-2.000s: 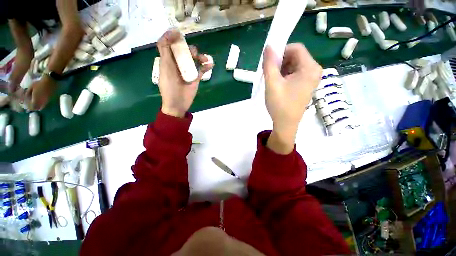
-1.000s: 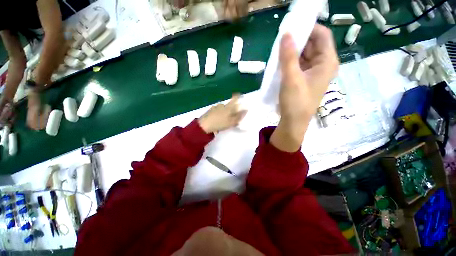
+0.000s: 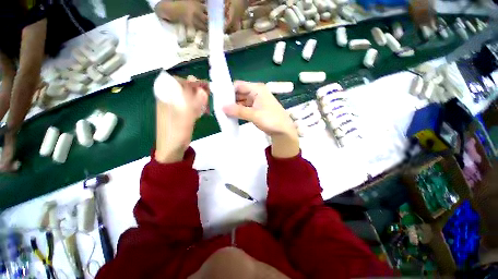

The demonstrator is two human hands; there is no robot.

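My right hand (image 3: 262,109) grips a long white label strip (image 3: 219,71) that hangs upright between my hands, its top cut off by the picture's edge. My left hand (image 3: 180,111) is raised just left of the strip and holds a white device housing (image 3: 169,89). Its fingers point towards the strip; whether they touch it, or hold a label, is too blurred to tell. A small grey pointed blade (image 3: 240,192) lies on the white bench between my sleeves.
The green conveyor belt (image 3: 139,128) carries scattered housings. A row of housings (image 3: 336,109) lies right of my hands. A hammer-like tool (image 3: 99,212) and pliers (image 3: 42,253) lie left. A blue-yellow box (image 3: 431,128) stands right. Other people's hands work across the belt and at left.
My left hand has risen from the bench and now holds a housing. My right hand and the strip have moved left and stand close beside it. The view has shifted somewhat.
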